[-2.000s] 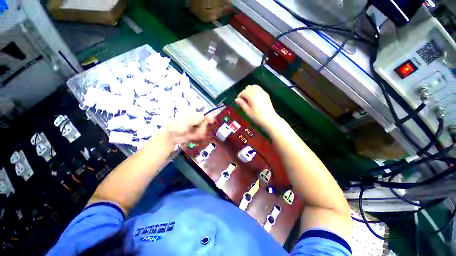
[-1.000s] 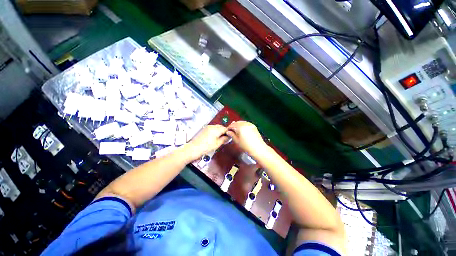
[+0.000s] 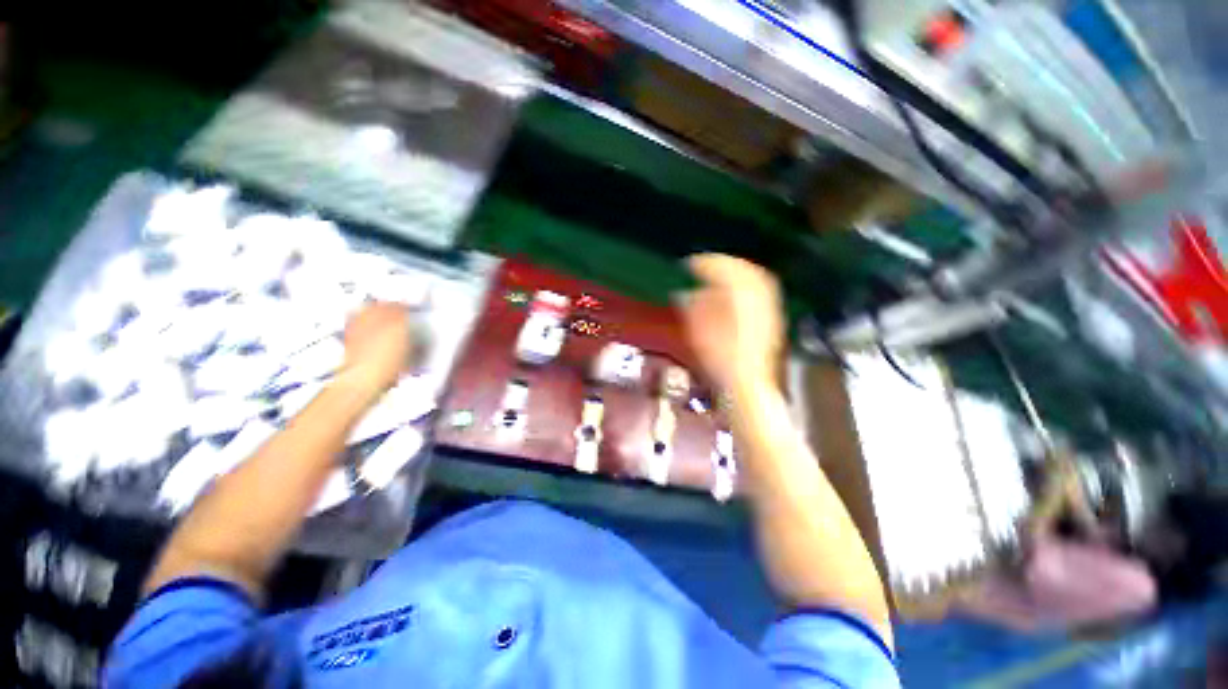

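The dark red-brown test fixture (image 3: 626, 417) lies in front of me, with small red digits at its upper left. White adapters sit at its first station (image 3: 541, 337) and second station (image 3: 621, 361). My left hand (image 3: 379, 339) is over the right part of the clear tray (image 3: 465, 303) of jumbled white adapters (image 3: 202, 323); it is blurred and its fingers' hold cannot be told. My right hand (image 3: 727, 303) is above the fixture's right upper edge, blurred, fingers curled; whether it holds anything cannot be told.
A grey metal plate (image 3: 364, 121) lies behind the tray. A carton with white rows (image 3: 929, 471) stands at the right. A metal shelf with black cables (image 3: 929, 148) runs along the upper right. Another person's pink sleeve (image 3: 1091, 582) shows at the far right.
The view has turned rightward. My hands, together over the fixture a second ago, are now apart: left over the tray, right at the fixture's far right side. The carton and another person now show.
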